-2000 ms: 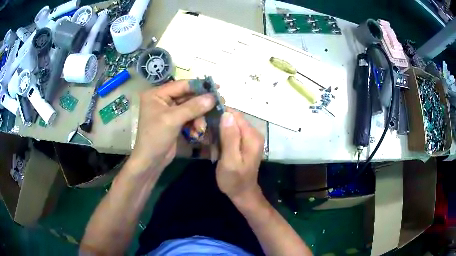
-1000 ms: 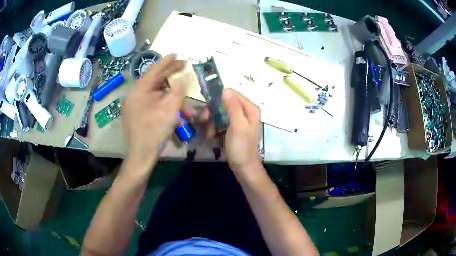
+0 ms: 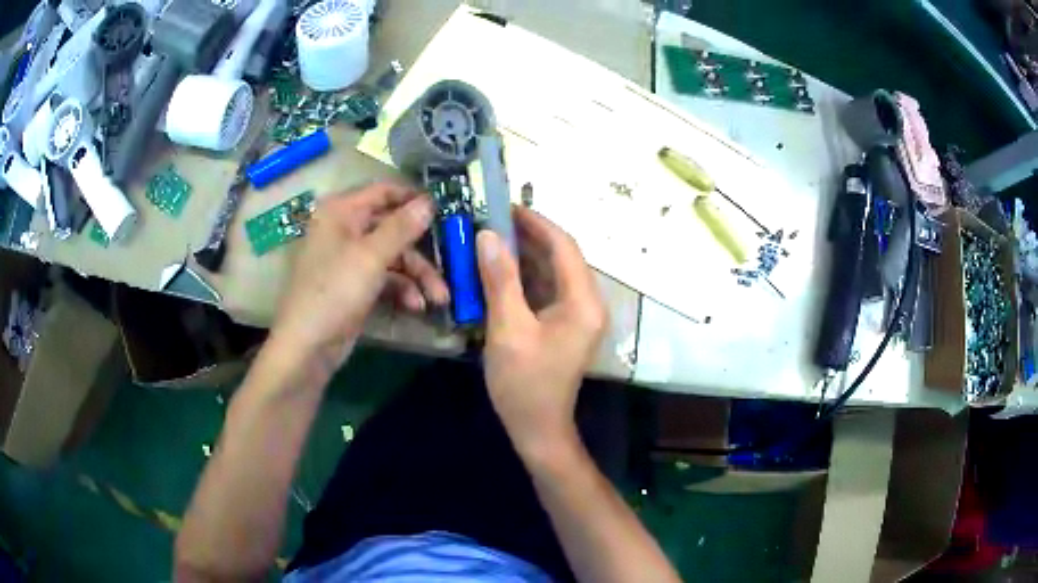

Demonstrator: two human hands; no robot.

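Note:
A grey handheld fan body lies with its round slotted head on the yellow work mat, its open handle pointing toward me. A blue lithium cell lies along the handle, with a small control board between cell and head. My left hand has its fingers at the handle's left side. My right hand holds a grey handle cover lengthwise against the handle's right side, thumb on its near end. My hands hide part of the handle.
Spare fan bodies, a loose blue cell and a green board lie left. Two yellow-handled screwdrivers lie beside loose screws on the mat. A green panel of boards, black electric screwdriver and parts box are right.
The fan head has moved right onto the mat, and the cell and handle now show between my hands. The grey cover has turned edge-on beside the handle. The whole view has shifted.

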